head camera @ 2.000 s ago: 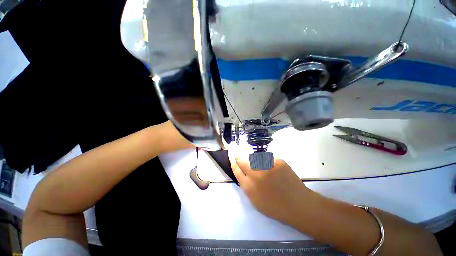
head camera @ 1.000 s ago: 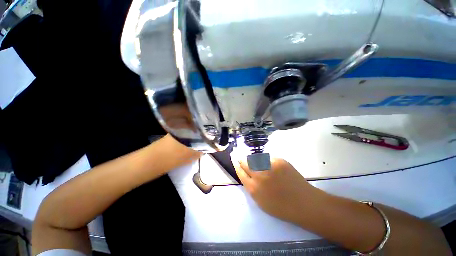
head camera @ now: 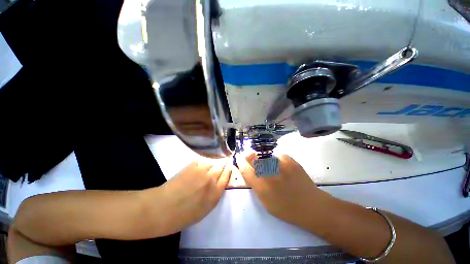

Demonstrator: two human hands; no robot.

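My left hand (head camera: 198, 188) is at the needle area, fingers bent together and pointing at the presser foot. My right hand (head camera: 281, 188) is just right of it, fingertips close to the left ones, partly behind the grey knurled knob (head camera: 266, 166). A small dark sliver shows between the fingertips; whether it is the black cut piece or a machine part is unclear. The hands and machine hide what they hold. The white lockstitch machine (head camera: 257, 38) has a lit needle area and a shiny curved guard (head camera: 183, 98).
Thread snips (head camera: 376, 144) lie on the machine bed at right. Black garment panels (head camera: 67, 103) heap at left, with a strip (head camera: 116, 165) running under my left forearm to the front edge. A ruled strip (head camera: 257, 256) lines the front. Another tool shows at far right.
My left hand has come from behind the guard to the front of the needle, beside my right hand. The black triangular piece between the hands is no longer clearly visible. My right hand has barely moved.
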